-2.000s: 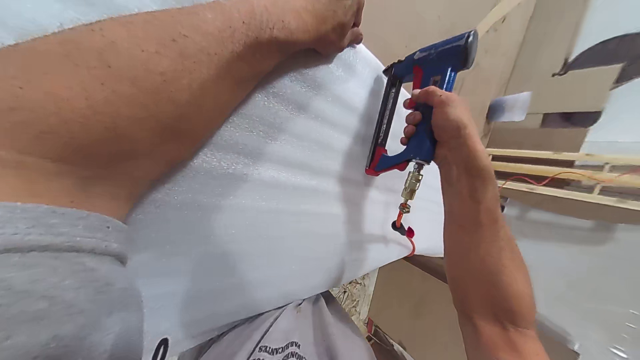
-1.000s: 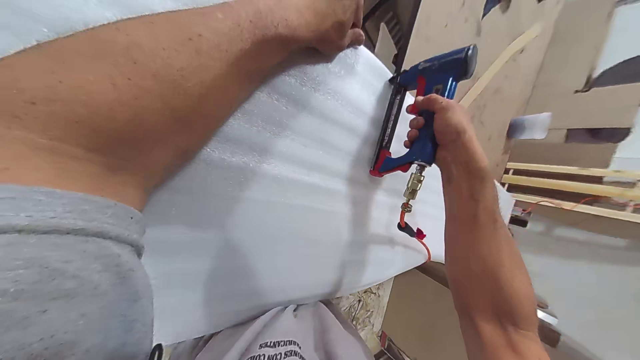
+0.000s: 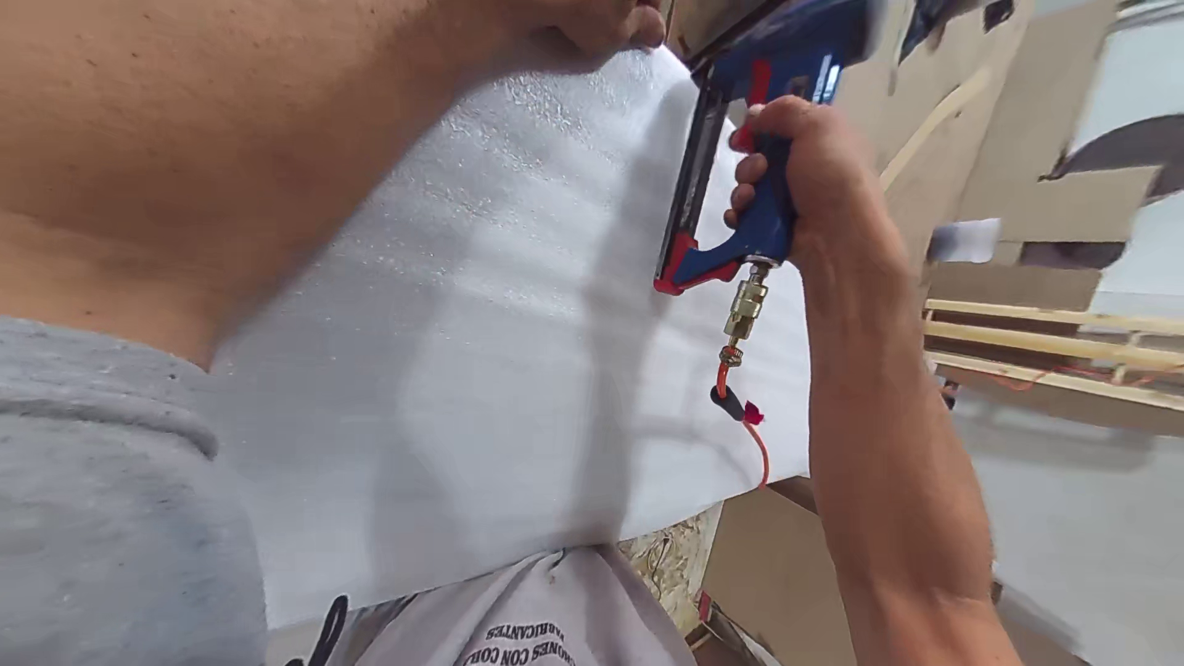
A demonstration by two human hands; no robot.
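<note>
My right hand (image 3: 814, 176) grips the handle of a blue and red pneumatic stapler (image 3: 768, 213), a finger at its red trigger. A brass air coupling (image 3: 746, 305) and an orange hose (image 3: 760, 453) hang from the handle's base. The stapler's nose end lies near the far edge of a white foam sheet (image 3: 499, 351). At that edge, at the top of the view, my left hand (image 3: 610, 28) rests its fingers on the sheet; most of the hand is cut off, so its hold is unclear. My left forearm crosses above the sheet.
Below the sheet's near edge are a printed light cloth (image 3: 527, 610) and a piece of strand board (image 3: 671, 555). Wooden slats (image 3: 1045, 338) stand at the right, with brown cardboard-like panels (image 3: 1064, 203) behind them. A dark cord loop (image 3: 330, 629) lies at the bottom left.
The view has shifted slightly, moving the background at the right. My right hand keeps hold of the stapler near the sheet's far edge, and my left hand stays at that edge.
</note>
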